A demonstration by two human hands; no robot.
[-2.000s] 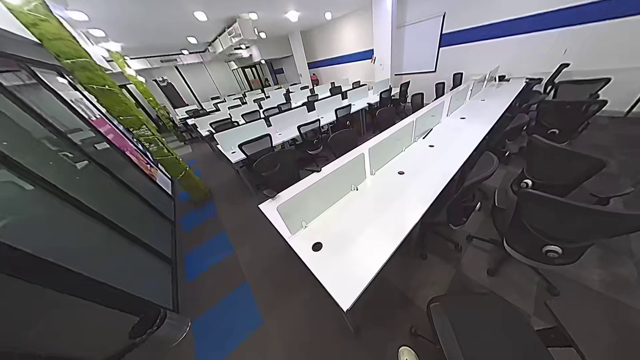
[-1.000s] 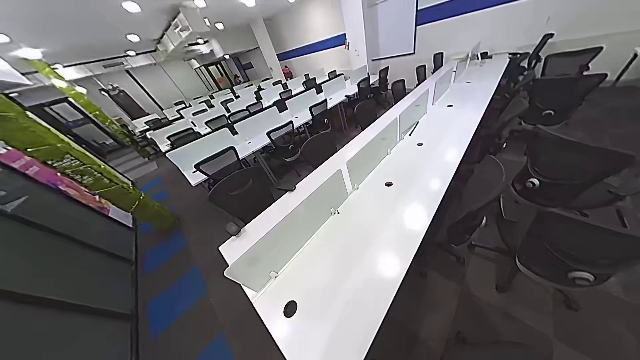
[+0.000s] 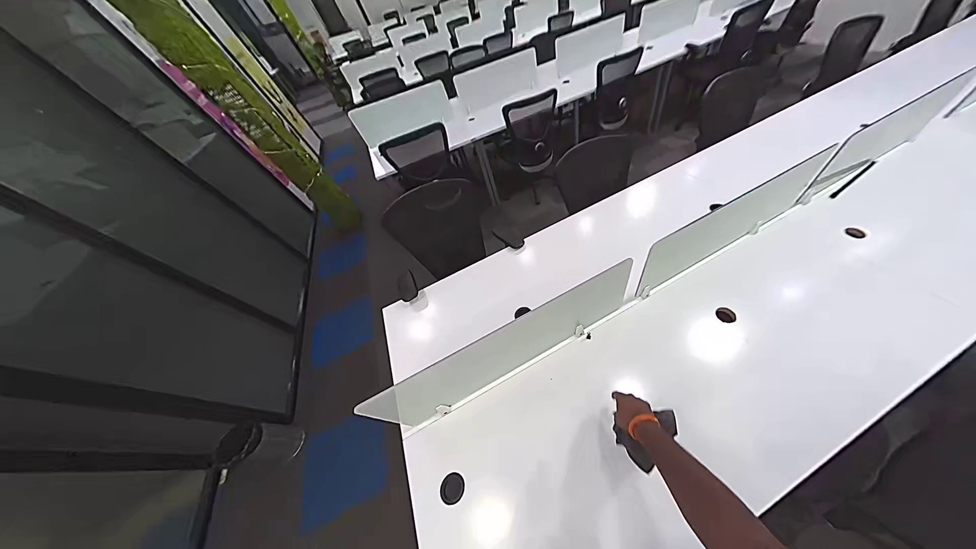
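Observation:
My right hand, with an orange band at the wrist, is on the white desktop, its fingers closed on a dark grey cloth. Folds of the cloth stick out under the wrist and to both sides of it. Beyond the hand, a frosted glass divider stands along the middle of the long desk, held by small clamps. A round black cable grommet lies near the desk's left end, left of the hand. My left hand is not in view.
A second divider continues to the right, past a round desk hole. Black mesh chairs stand at the far side, some with armrests at the desk edge. Glass panels run along the left, beside a floor with blue carpet patches.
My right hand with the cloth has come into view over the desk; neither earlier frame shows it. The view has moved closer to the desk's left end and tilted down.

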